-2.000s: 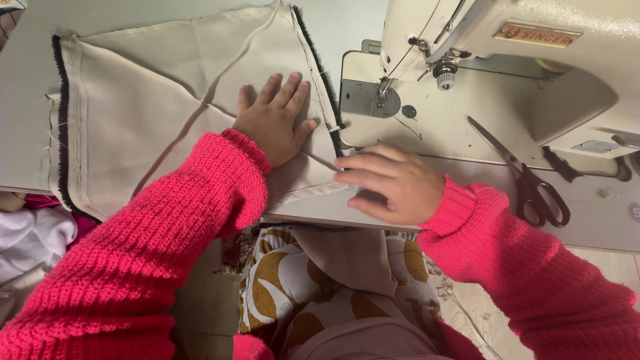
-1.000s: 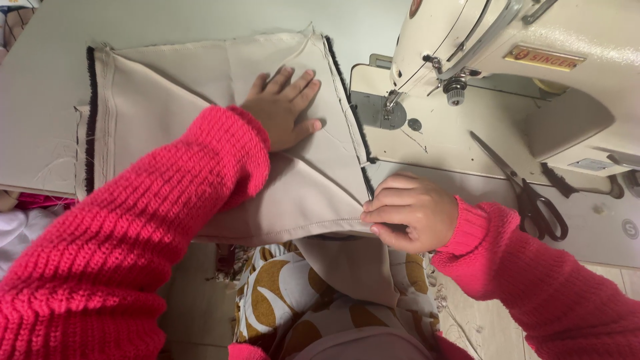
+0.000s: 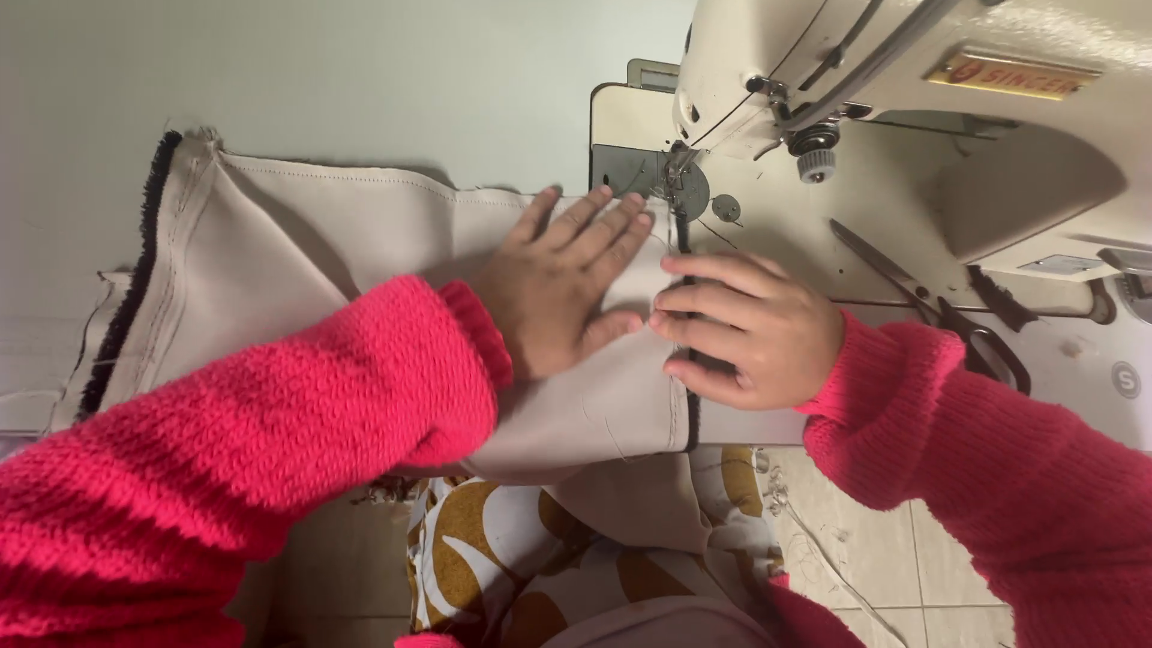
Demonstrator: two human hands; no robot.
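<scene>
A beige fabric piece (image 3: 396, 207) with stitched seams and dark fuzzy edges lies on the table. Flat on it, fingers spread, rests my left hand (image 3: 567, 279). My right hand (image 3: 747, 324) lies over the right dark edge, fingertips on the cloth and fingers slightly apart. The cloth's upper right corner is at the presser foot (image 3: 677, 171) of a Singer sewing machine (image 3: 828, 81); whether the foot is down on it, I cannot tell. Part of the cloth hangs over the table's front edge.
Black-handled scissors (image 3: 927, 297) lie to the right, beside the machine bed and near my right sleeve. A dark fabric scrap (image 3: 1001, 297) is next to them. The machine's arm and its thread tension knob (image 3: 816, 165) stand above the bed (image 3: 864, 207).
The cloth has turned, and its right edge has come to the needle area. My right fingers, pinched at the cloth's lower corner one second ago, are now spread along its edge.
</scene>
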